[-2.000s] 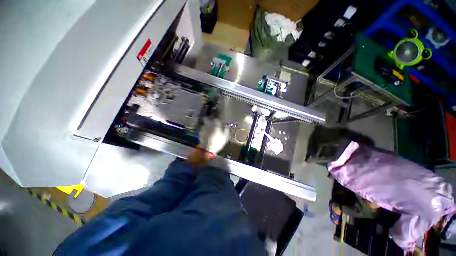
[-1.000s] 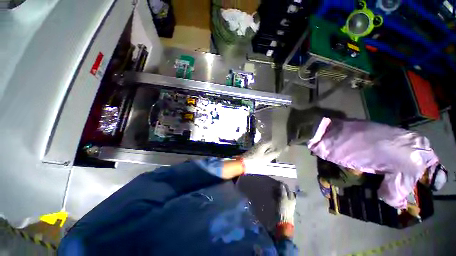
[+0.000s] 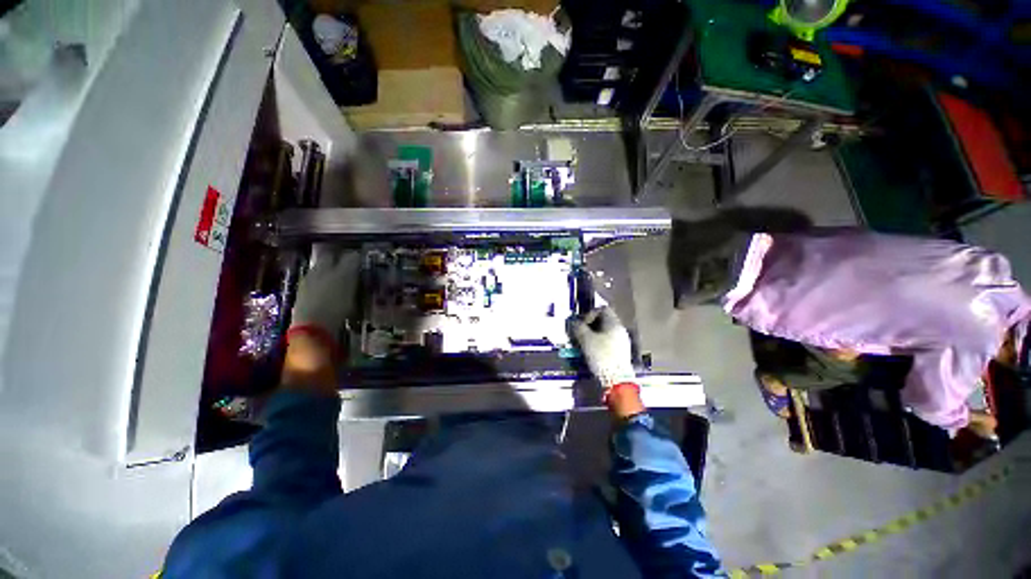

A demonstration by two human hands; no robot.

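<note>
A circuit board [image 3: 520,300], white-looking with dark parts and orange-yellow transformers, lies in a dark carrier [image 3: 475,364] between two silver rails [image 3: 475,221]. My right hand [image 3: 605,345], in a whitish glove with a red cuff, has its fingers curled on the board's right edge near the lower right corner. My left hand [image 3: 326,292], in a greyish glove, is at the carrier's left end. It is dim and blurred, and its fingertips cannot be made out.
The white machine [image 3: 170,260] stands at left, its dark mouth beside my left hand. Green circuit boards [image 3: 412,175] lie on the metal table behind the far rail. A person in pink [image 3: 882,305] is bent over black trays [image 3: 871,428] at right. A green-topped bench [image 3: 724,68] stands at back right.
My left hand has moved from the right end of the near rail to the carrier's left end. My right hand has come up from below the near rail to the board's right edge.
</note>
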